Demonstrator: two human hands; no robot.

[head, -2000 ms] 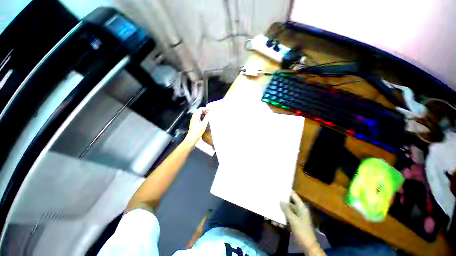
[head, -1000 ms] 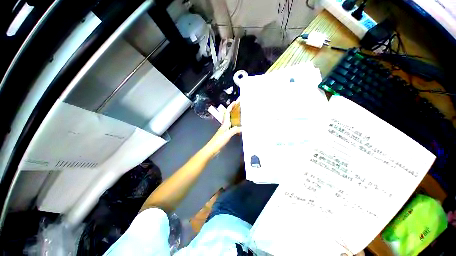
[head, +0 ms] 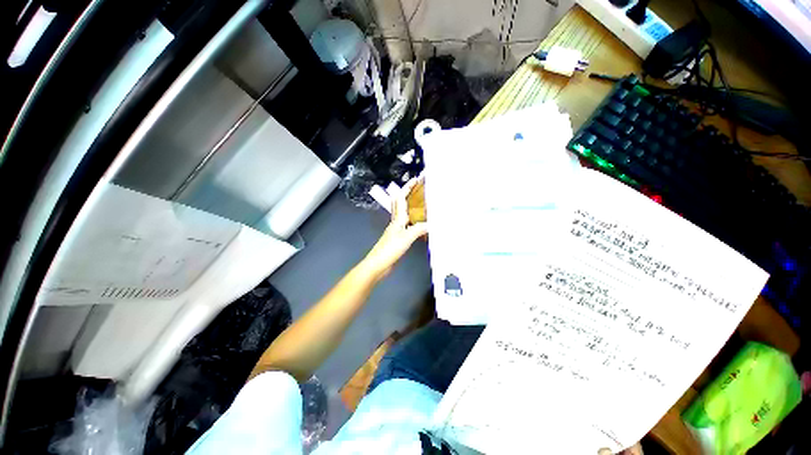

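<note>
A large white sheet with handwritten or printed lines (head: 614,311) lies tilted across the lower right. My right hand (head: 620,451) holds its lower edge; only fingertips show at the bottom edge of the picture. A stack of whiter sheets (head: 489,222), washed out, lies on the desk to its left and partly under it. My left hand (head: 405,222) is at the desk's left edge, beside the stack, near an orange-brown patch and small white pieces. Whether it grips anything cannot be told.
A keyboard (head: 658,142) with lit keys, a power strip (head: 622,27) and a charger plug (head: 562,61) are on the desk. A yellow-green packet (head: 747,395) is at the lower right. A large printer (head: 204,178) stands at left.
Since two seconds ago, the written sheet has come off the stack to the right with my right hand, and the view has shifted nearer the papers. In the last second, little has moved.
</note>
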